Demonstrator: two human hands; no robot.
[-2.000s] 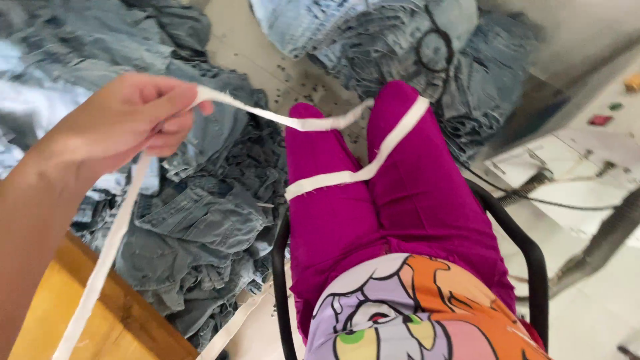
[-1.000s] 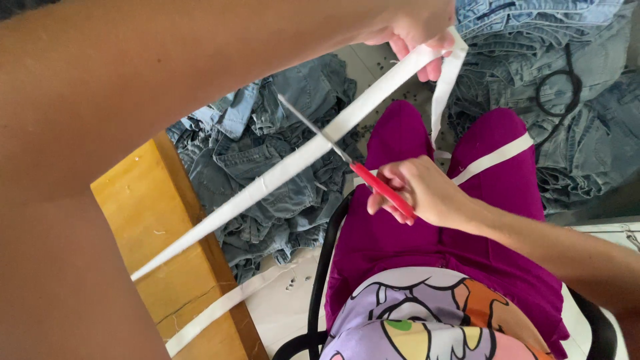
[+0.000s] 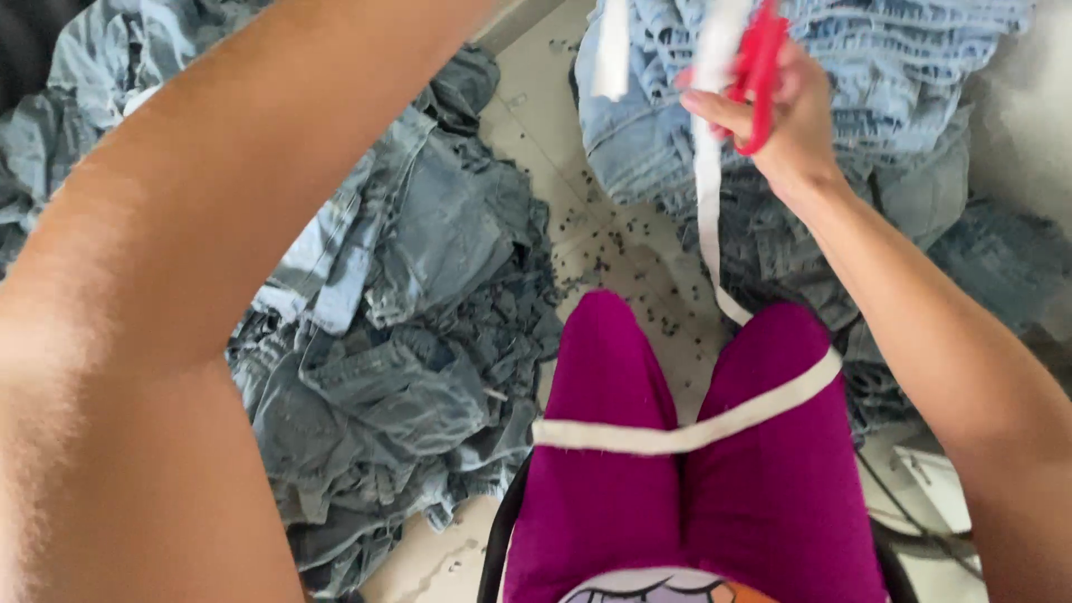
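My right hand (image 3: 791,117), at the upper right, holds red-handled scissors (image 3: 760,84); their blades are out of view past the top edge. A white fabric strip (image 3: 708,193) runs down past my right fingers to my knee, and whether the fingers pinch it is unclear. Another stretch of white strip (image 3: 636,439) lies across both thighs of my magenta trousers (image 3: 603,502). To the left of the scissors hangs a loose white strip end (image 3: 613,59). My left forearm reaches up beyond the top edge, so my left hand is hidden.
A heap of blue-grey denim pieces (image 3: 435,226) lies on the floor at the left. Stacked lighter denim garments (image 3: 888,75) are at the upper right. Small dark scraps dot the tiled floor (image 3: 536,142) between them. A black chair arm (image 3: 502,536) stands beside my left thigh.
My right hand with the scissors has moved up from over my lap. My left hand has gone out of view at the top. A loose strip end now hangs beside the scissors.
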